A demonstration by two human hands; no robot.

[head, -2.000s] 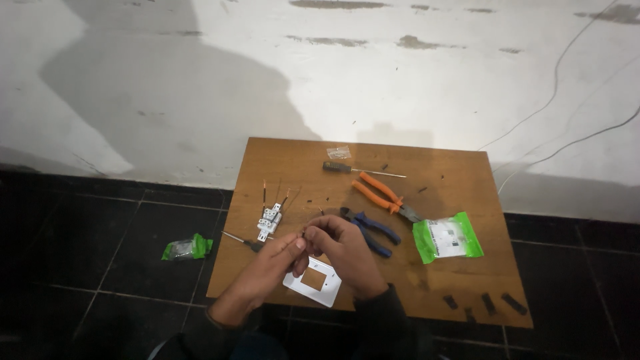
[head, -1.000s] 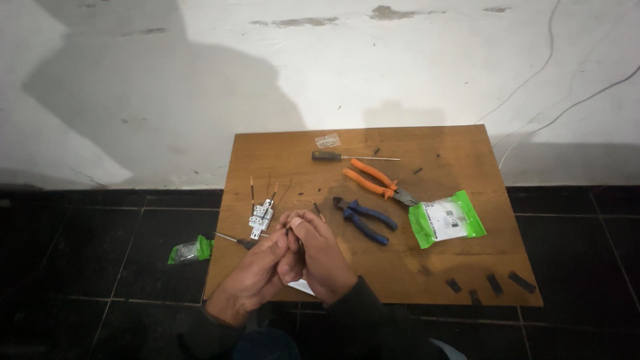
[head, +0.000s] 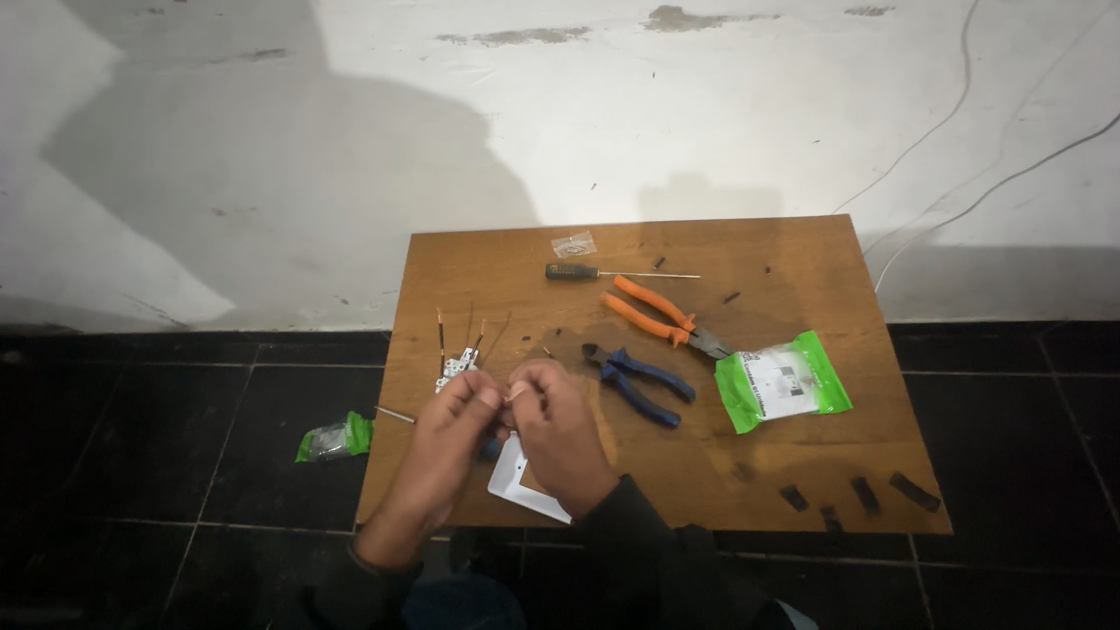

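Observation:
My left hand (head: 442,451) and my right hand (head: 560,437) meet fingertip to fingertip above the front left of the wooden table. A small thing with a copper-coloured end, perhaps a wire, is pinched between them, mostly hidden by the fingers. Just behind my left hand lies a white electrical module (head: 456,367) with short black wires (head: 441,337) whose bare copper ends point up. A white square faceplate (head: 516,486) lies partly under my right hand. Right of my hands are blue-handled diagonal cutters (head: 643,387).
Orange-handled pliers (head: 647,313), a black-handled screwdriver (head: 573,272) and a small clear bag (head: 574,246) lie farther back on the table (head: 490,262). A green-and-white packet (head: 781,383) lies at right, black strips (head: 864,495) near the front right. Another green packet (head: 334,438) is on the floor.
Both hands stay together at the fingertips, with their fingers shifted slightly. The faceplate, largely covered one second ago, shows more now. The view has shifted a little.

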